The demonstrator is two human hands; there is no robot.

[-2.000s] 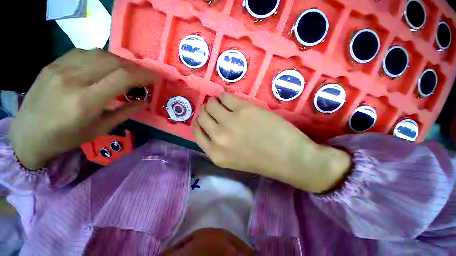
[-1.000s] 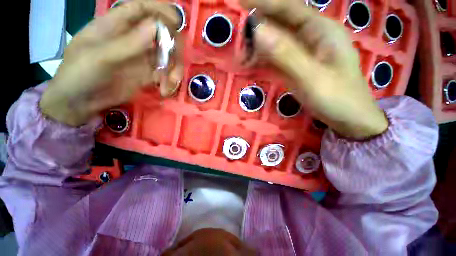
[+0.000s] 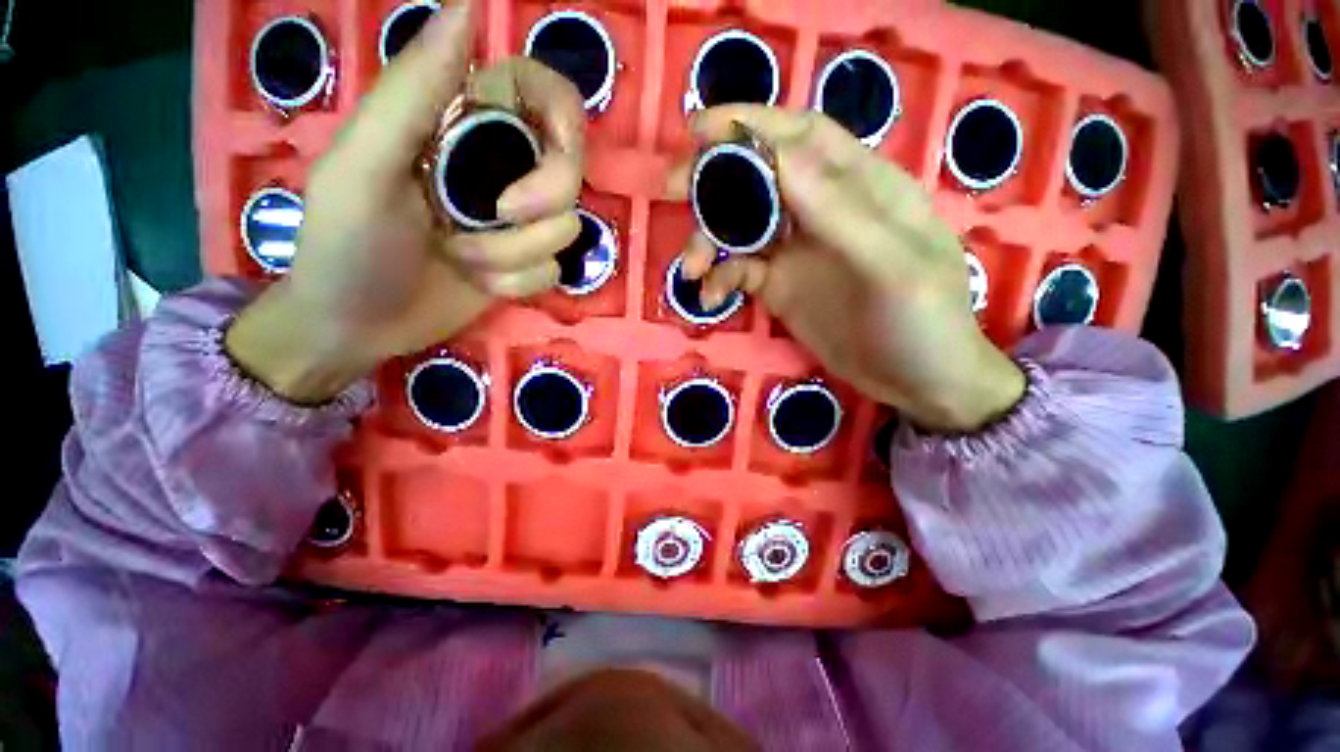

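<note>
My left hand holds a round smartwatch, its dark screen facing up, my thumb on the glass. My right hand holds a second smartwatch by its rim, also dark screen up. Both are raised over a coral foam tray. In the tray's rows lie several dark-screened watches, such as one face-up watch. In the front row several watches lie face down with silver backs showing, such as this case back. Two front-row pockets, including this tray pocket, are empty.
A second coral foam tray with watches stands at the right. A white card lies on the dark green surface at the left. The purple striped smock sleeves cover parts of the tray's sides.
Both watches, edge-on a second ago, now show their dark screens. Two seconds ago my hands were down at the tray's front rows. The tray sits lower in view, showing more back rows.
</note>
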